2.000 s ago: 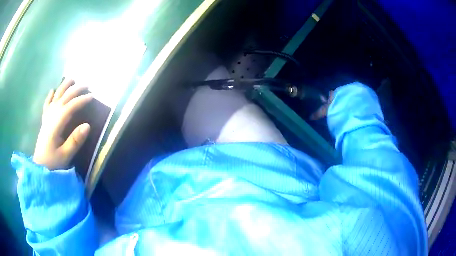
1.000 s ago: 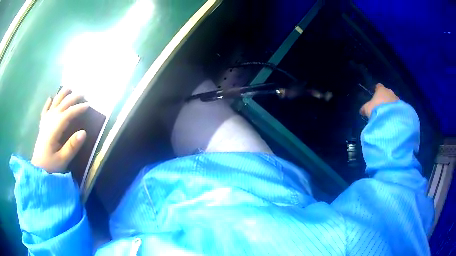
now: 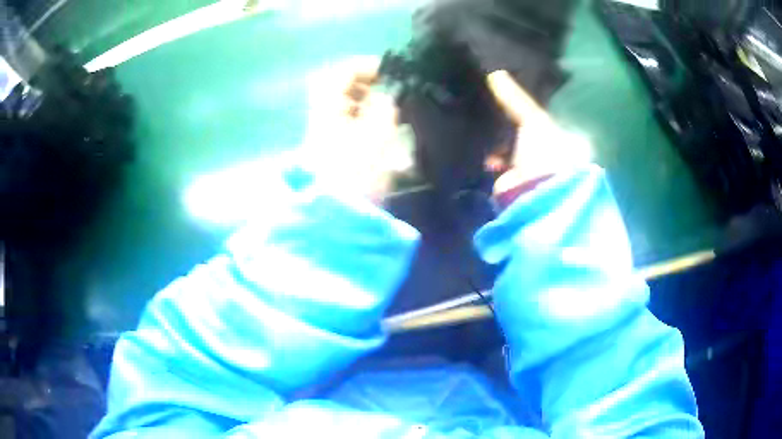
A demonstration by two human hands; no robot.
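A dark, blurred, jagged-edged black housing (image 3: pixel 454 94) is between my two hands above the green bench. My left hand (image 3: pixel 356 129), washed out by glare, grips its left edge with bent fingers. My right hand (image 3: pixel 540 133) is at its right side, with the index finger stretched along it and the other fingers hidden. A flat dark sheet (image 3: pixel 437 249) lies below the hands at the near bench edge. A thin dark line (image 3: pixel 482 296) shows beside my right sleeve; I cannot tell what it is.
A dark jagged heap (image 3: pixel 69 163) stands at the left of the green bench (image 3: pixel 206 111). Shiny black piled parts (image 3: pixel 703 94) are at the right. The pale yellow bench edge (image 3: pixel 677 264) runs across in front of me.
The view has swung from beside and below the bench to the bench top. My right hand has come up from the dark area at the right, and both hands are now at the housing.
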